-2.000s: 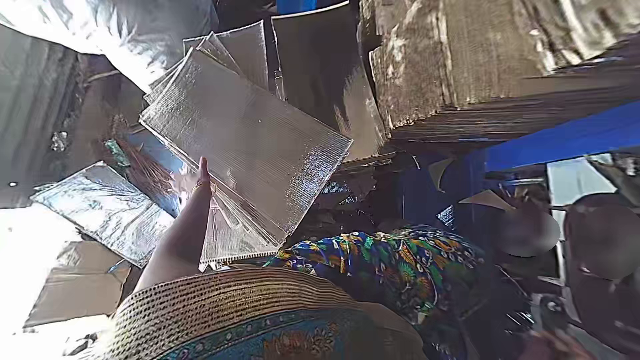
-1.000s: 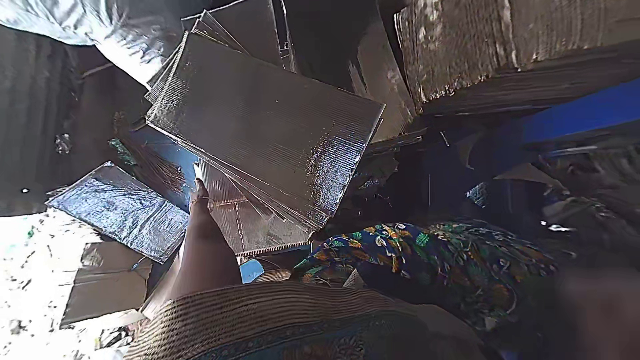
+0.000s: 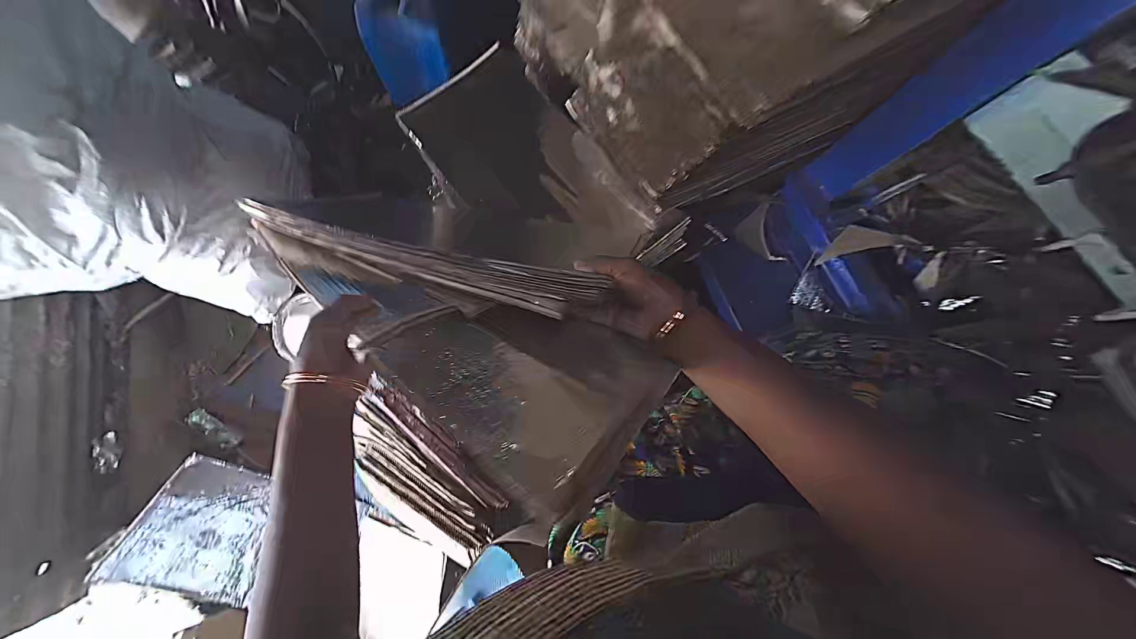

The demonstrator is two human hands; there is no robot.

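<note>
My right hand (image 3: 635, 297), with a bangle at the wrist, grips the right end of a thin stack of cardboard sheets (image 3: 426, 262), which is tilted so that its layered edges face me. My left hand (image 3: 342, 333), wearing thin bangles, is below the stack's left part, close to a round pale rim (image 3: 293, 326); its fingers are partly hidden, so its hold is unclear. Beneath both hands lies a broad brown sheet (image 3: 550, 399), on top of a pile of sheets whose edges (image 3: 426, 470) show beside my left forearm.
A large bundle of stacked cardboard (image 3: 648, 89) stands at the upper right beside a blue beam (image 3: 958, 98). A whitish sack (image 3: 142, 204) bulges at the upper left. Another flat sheet (image 3: 195, 524) lies at the lower left. Patterned cloth (image 3: 683, 435) covers my lap.
The upper sheets, lying flat before, are now lifted and tilted edge-on. My right hand has come into view on their right end. My left hand has moved up beside them.
</note>
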